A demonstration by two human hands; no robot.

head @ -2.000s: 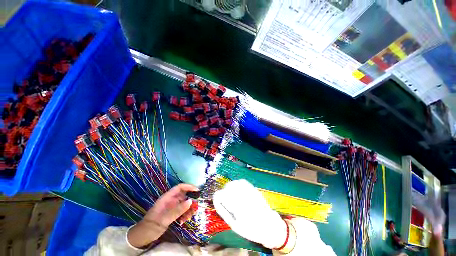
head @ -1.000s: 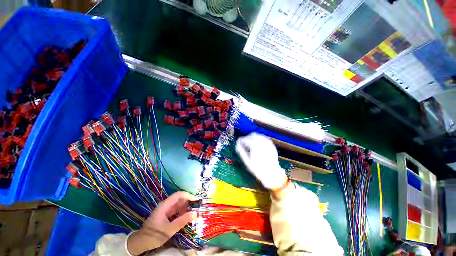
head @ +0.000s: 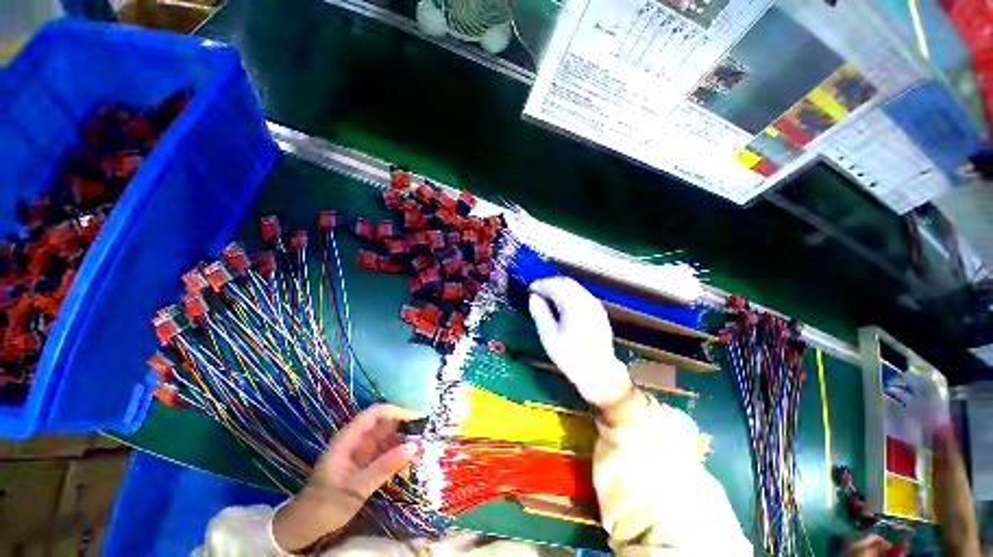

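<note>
My left hand (head: 354,470), bare, pinches a dark connector housing (head: 415,426) at the wire tips of the yellow and red bundles; the fingers partly hide it. My right hand (head: 574,335), in a white glove, is over the near side of the blue wires (head: 534,264), fingertips bent down; whether they hold a wire cannot be told. Yellow wires (head: 523,421) and red wires (head: 512,477) lie between my hands and the bench's near edge. White wires (head: 610,259) lie farthest off. Loose red-and-black housings (head: 441,245) are heaped left of the blue and white wire tips.
Wired harnesses (head: 289,348) fan out at left, beside a blue bin (head: 163,234) of housings. Another harness bunch (head: 768,408) lies right of cardboard dividers (head: 653,357). A parts tray (head: 874,424) and another person's blurred hand (head: 945,435) are far right. Instruction sheets (head: 653,98) hang above.
My right hand has moved from beside the left hand, over the yellow and red wires, up to the blue wires. My left hand has stayed with the housing. Another person's hand is back over the tray.
</note>
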